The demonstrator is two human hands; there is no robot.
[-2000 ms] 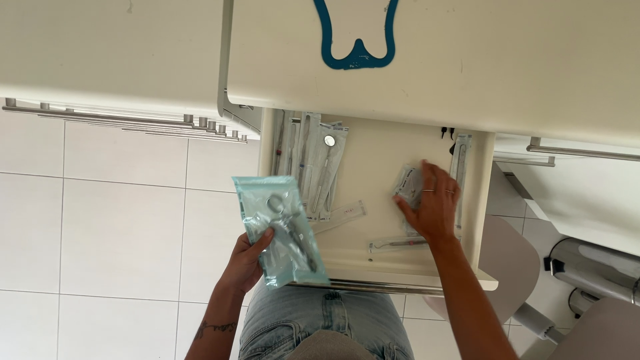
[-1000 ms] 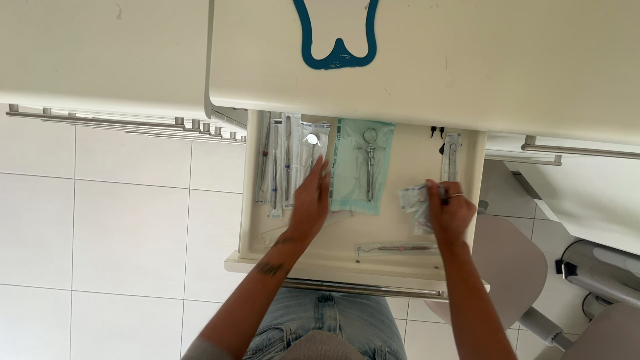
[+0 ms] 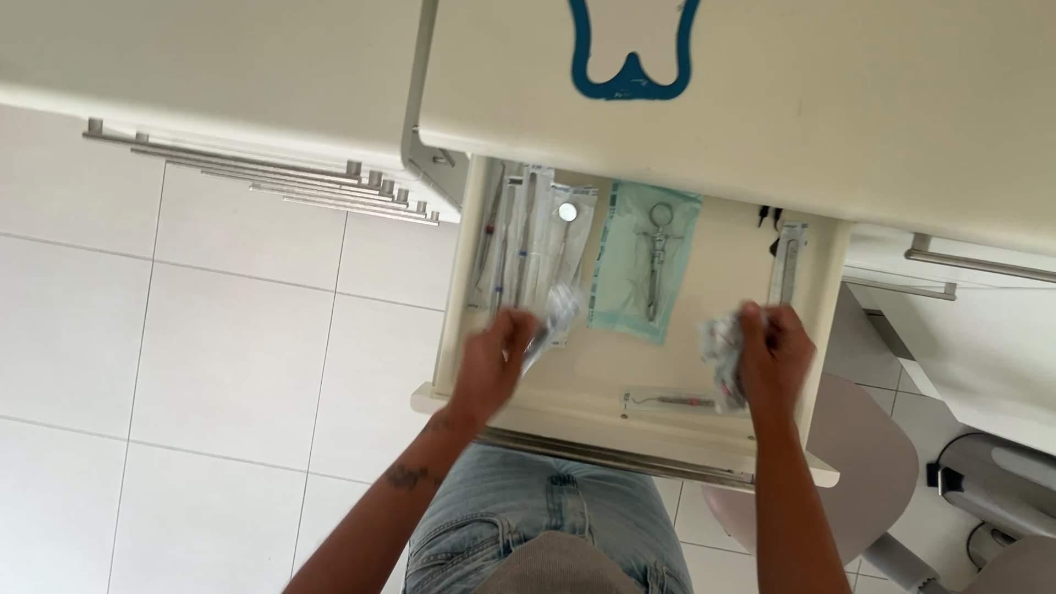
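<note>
Over the left front of the open drawer (image 3: 561, 421), my left hand (image 3: 495, 355) grips a clear instrument pouch (image 3: 554, 318), blurred by motion. My right hand (image 3: 775, 355) holds a bunch of small clear packets (image 3: 723, 355) at the drawer's right side. Between them lies a green-edged sterilization pouch with a metal dental syringe (image 3: 656, 264). Several pouched instruments stand lengthwise along the left wall, among them a dental mirror (image 3: 568, 213). Near the front lies a pouched dental probe (image 3: 672, 402), its right end beside the packets. Another narrow pouch (image 3: 789, 264) lies beyond my right hand.
Above the drawer is a cream countertop (image 3: 742, 107) with a blue tooth-shaped outline (image 3: 631, 87). Metal drawer handles (image 3: 264, 169) project at the left, and another handle (image 3: 990, 260) at the right. A beige stool seat (image 3: 858, 462) stands right of the drawer.
The green-edged pouch, in my left hand two seconds ago, lies in the drawer. My left hand has since moved toward the drawer's front and taken a clear pouch. My right hand still holds packets.
</note>
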